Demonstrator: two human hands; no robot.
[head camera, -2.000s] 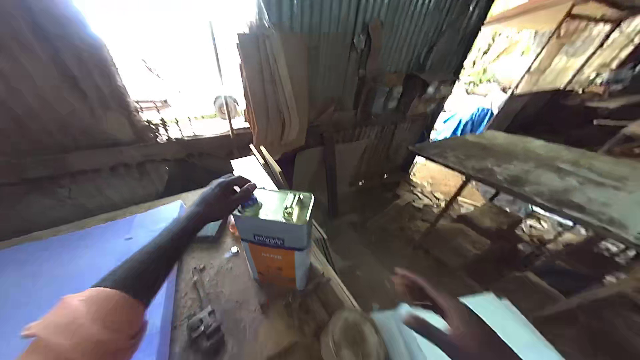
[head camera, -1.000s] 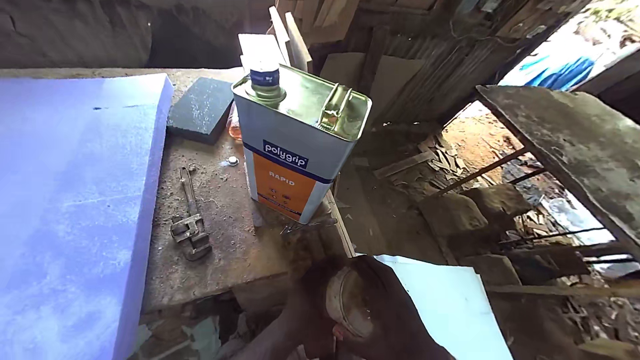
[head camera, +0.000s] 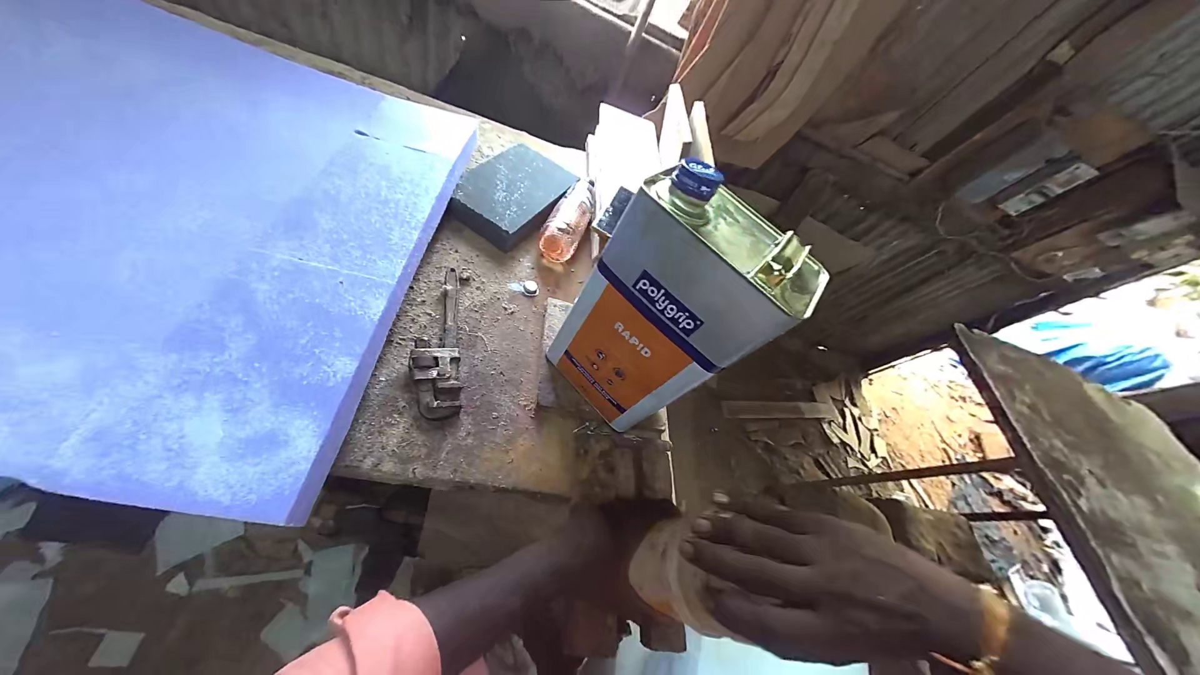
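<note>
My left hand (head camera: 609, 553) is around the near side of a pale round container (head camera: 661, 572) below the bench edge, its fingers mostly in shadow. Across the container's right side lies my right hand (head camera: 806, 572), fingers together and pointing left. Just beyond both hands, a Polygrip metal can (head camera: 656, 309) with a blue screw cap (head camera: 697, 178) stands at the bench corner. A rusty pipe wrench (head camera: 439, 356) rests on the dusty wooden bench (head camera: 487, 412), left of the can.
A large purple foam slab (head camera: 234, 262) covers the bench's left part. Behind the wrench are a dark grey block (head camera: 514, 195), a small bottle of orange liquid (head camera: 568, 223) and a small white cap (head camera: 530, 288). A worn table (head camera: 1097, 469) stands at the right; boards lean behind the can.
Two seconds ago my left hand was on the can's cap; now it is at the round container. My right hand, apart from the container then, now lies against it. The view has tilted and turned.
</note>
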